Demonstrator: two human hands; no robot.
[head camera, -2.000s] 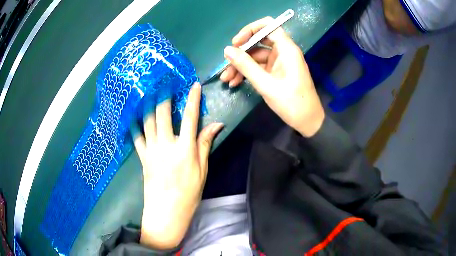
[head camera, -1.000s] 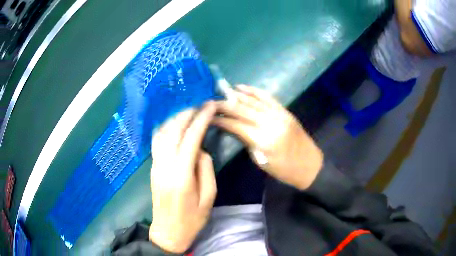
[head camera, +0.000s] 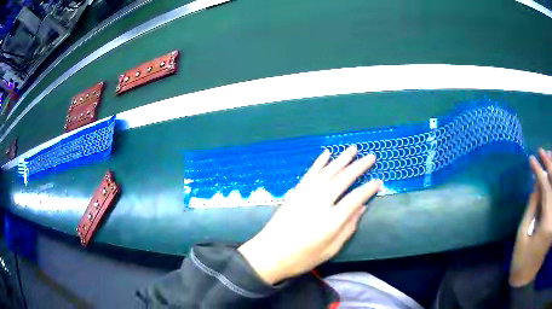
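Observation:
The long blue ring sheet (head camera: 254, 169) lies on the green work surface, with rows of white arcs on its middle and right part and a raised, curved right end. My left hand (head camera: 315, 217) lies palm down on the sheet with its fingers a little apart, holding nothing. My right hand (head camera: 532, 232) is at the right edge, partly cut off, beside the sheet's raised end. A small silver piece of the tweezers (head camera: 531, 227) shows in it; the tip is not visible.
A red-brown carrier block (head camera: 98, 208) lies near the surface's front edge at left. Another carrier block (head camera: 148, 72) and further red-brown blocks (head camera: 85, 107) lie beyond the white band. A second blue sheet (head camera: 72, 148) lies at far left.
The view has swung left, bringing the blocks and second sheet into sight. My hands have moved apart; my left hand now lies on the sheet's middle, my right hand by its far right end.

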